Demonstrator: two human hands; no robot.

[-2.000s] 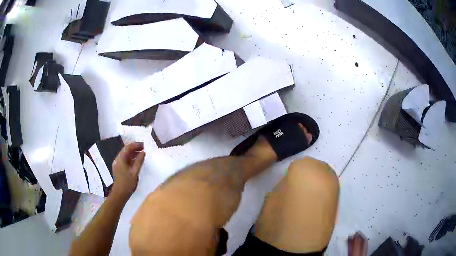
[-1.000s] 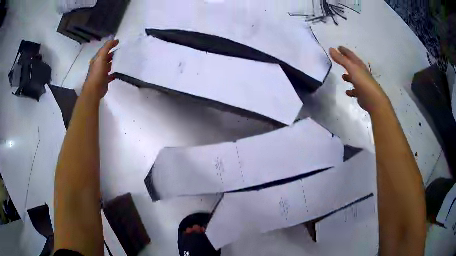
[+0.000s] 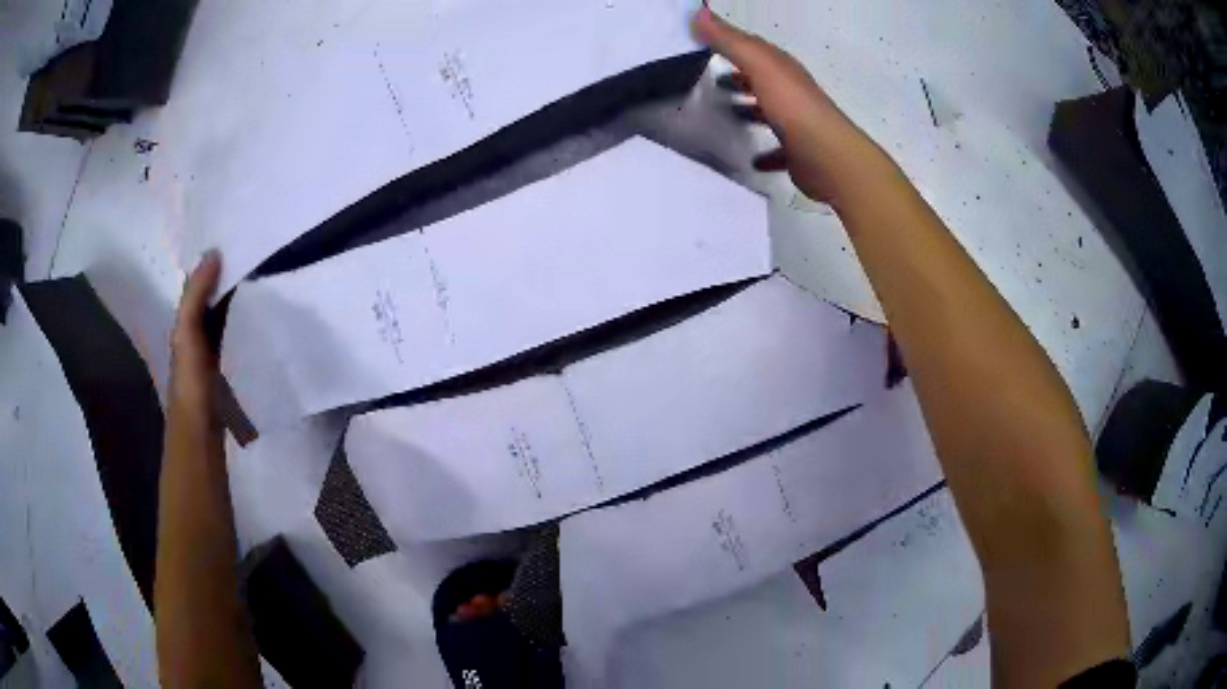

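Observation:
A long cut bundle [image 3: 404, 108] of dark fabric topped with white marked paper lies farthest forward. My left hand [image 3: 199, 323] is at its left end, with the fingers partly hidden. My right hand [image 3: 787, 121] is at its right end, fingertips on the corner and the other fingers curled by the dark side. A second bundle [image 3: 538, 263] lies just nearer, its left end beside my left hand. A third bundle [image 3: 633, 397] and a fourth bundle [image 3: 754, 538] lie side by side closer to me.
My sandalled foot [image 3: 498, 633] is by the nearest bundles. Dark stacked pieces [image 3: 115, 67] stand far left. A long paper-topped piece [image 3: 101, 390] and a dark block [image 3: 296, 619] lie left. More dark bundles [image 3: 1137, 215] lie along the right, with specks on the white table [image 3: 996, 175].
Both hands, empty and spread earlier, have come onto the ends of the far bundle. The two farther bundles are now angled and closer alongside the nearer ones. The view has also shifted.

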